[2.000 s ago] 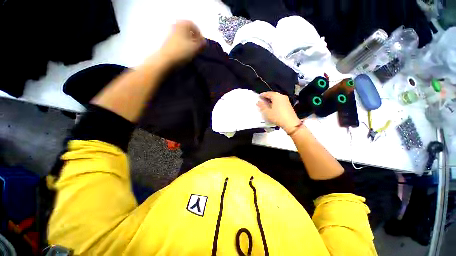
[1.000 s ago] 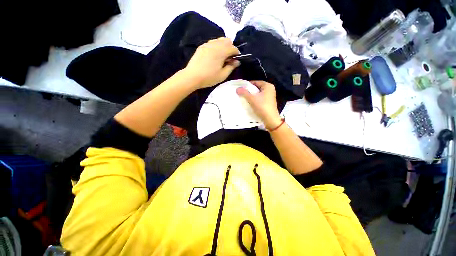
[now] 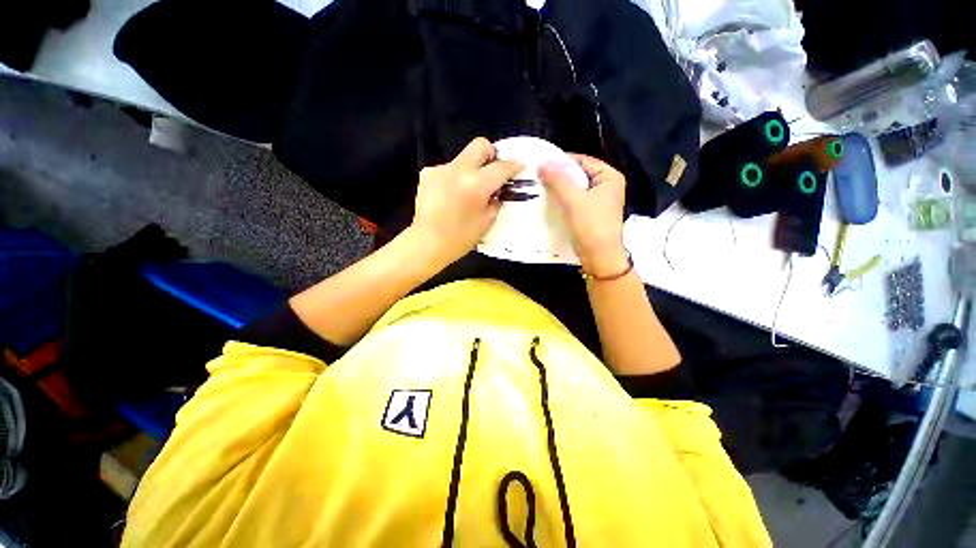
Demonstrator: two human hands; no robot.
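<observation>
A white half-moon pad (image 3: 527, 230), probably a shoulder pad, lies at the lap edge of a black garment (image 3: 375, 102). My left hand (image 3: 458, 201) is at the pad's left side, its fingertips closed on a small thin dark tool (image 3: 518, 191), perhaps snips or a needle; blur hides which. My right hand (image 3: 597, 209) grips the pad's right side, thumb on its face and fingers behind. A fine light thread (image 3: 561, 48) runs over the garment beyond the pad. A small tan patch (image 3: 675, 169) is on the black cloth at the right.
Thread cones with green ring ends (image 3: 751, 174), a blue oval case (image 3: 856, 177) and yellow-handled snips or pliers (image 3: 836, 268) lie on the white table (image 3: 701, 252) at the right. Beyond are white padded pieces (image 3: 749, 54) and a clear container (image 3: 872, 80). Blue crates (image 3: 198, 291) stand low left.
My left hand came in from far up-left, down to the pad beside my right hand. The garment and table things now sit higher and further right as the view shifted.
</observation>
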